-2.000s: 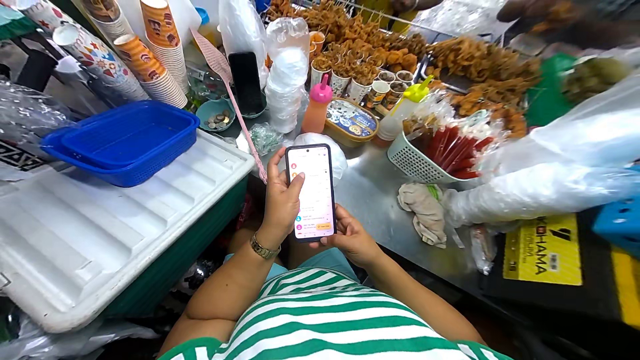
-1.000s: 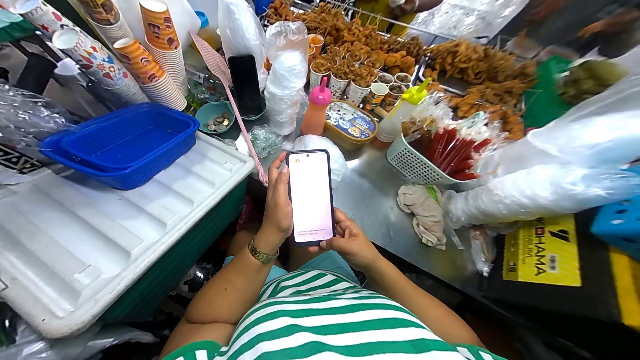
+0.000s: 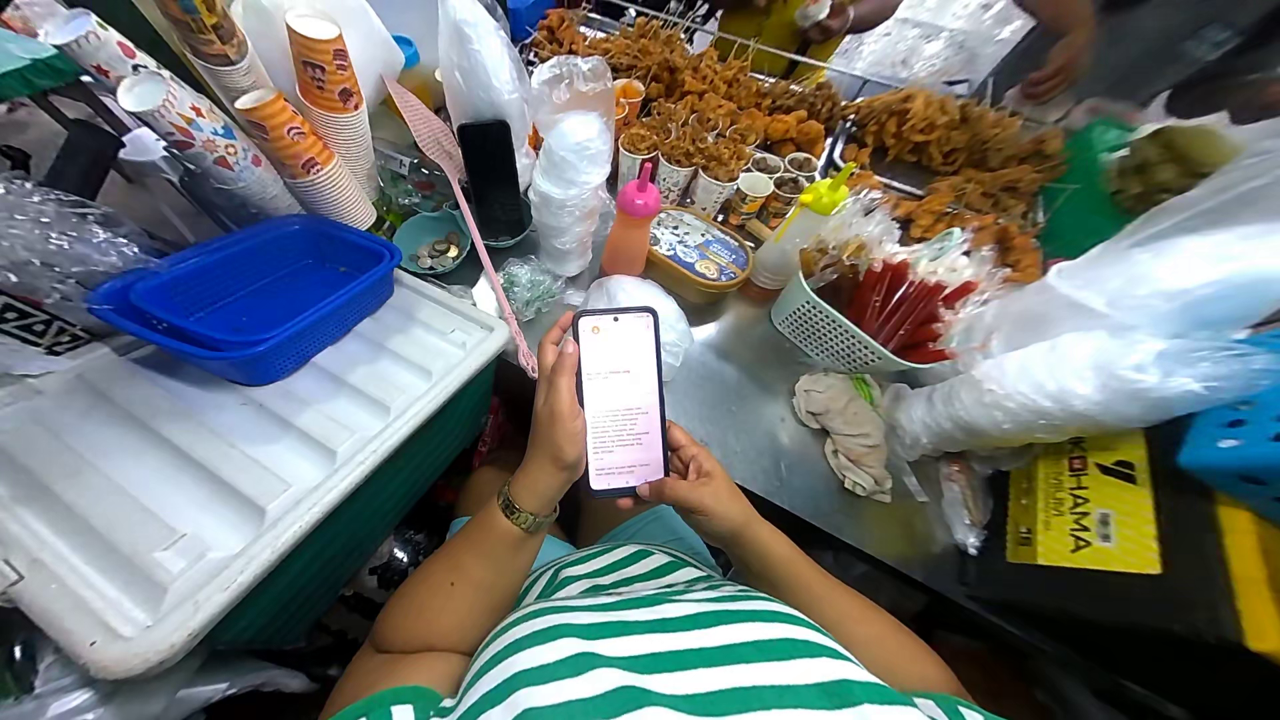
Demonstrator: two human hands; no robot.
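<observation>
A smartphone (image 3: 622,400) in a dark case stands upright in front of me, its lit screen bearing text. My left hand (image 3: 558,415) grips its left side, thumb along the edge. My right hand (image 3: 700,485) holds the lower right corner, with the thumb at the bottom of the screen. Just behind the phone lies a white plastic bag (image 3: 655,315). A pink plastic fly swatter (image 3: 470,215) leans left of it, its handle end near my left hand.
Left, blue plastic baskets (image 3: 265,290) sit on a white cooler lid (image 3: 150,480). Behind are paper cups (image 3: 325,75), a coin bowl (image 3: 435,243), a sauce bottle (image 3: 630,225) and fried skewers (image 3: 700,85). Right are a green basket (image 3: 835,325), a cloth (image 3: 848,430) and another person's hand (image 3: 1060,65).
The phone's screen has changed from a page with coloured icons, through a mostly blank page, to one with text. My left thumb has moved off the screen to the phone's left edge.
</observation>
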